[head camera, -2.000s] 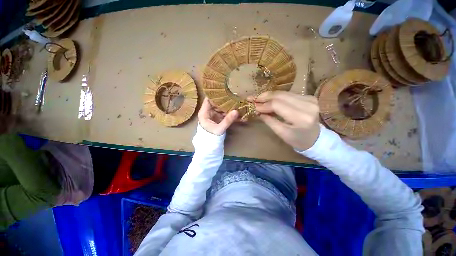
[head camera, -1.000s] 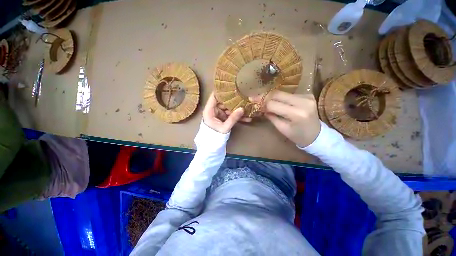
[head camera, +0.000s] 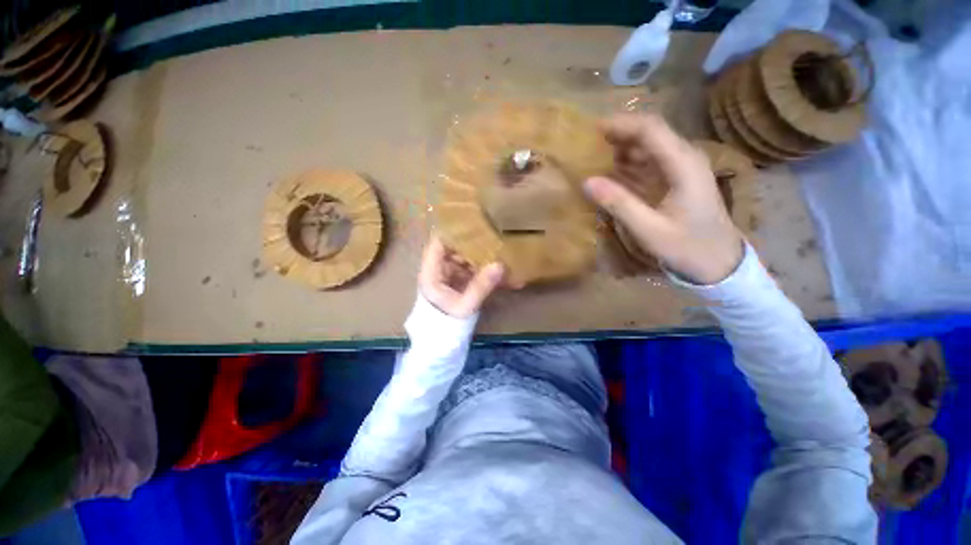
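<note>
A tan wrapped ring (head camera: 468, 160), blurred by motion, is tilted above the cardboard in front of me. My left hand (head camera: 460, 279) grips its lower left rim between thumb and fingers. My right hand (head camera: 665, 202) is at the ring's right side with thumb and fingers apart; blur hides whether it touches the ring. A white spot (head camera: 522, 160) with brown specks shows through the ring's hole. A short dark line shows low in the hole.
A smaller ring stack (head camera: 279, 229) with a strand in its hole lies left. Another stack (head camera: 735, 160) is partly behind my right hand. Leaning rings (head camera: 788, 96) stand far right beside white plastic (head camera: 884, 213). A white bottle-like object (head camera: 641, 53) lies at the back. A green sleeve (head camera: 32, 426) shows left.
My right hand has left the ring's lower edge, moved up and right, and opened. The held ring is now blurred and tilted. The view has shifted, moving the table items left.
</note>
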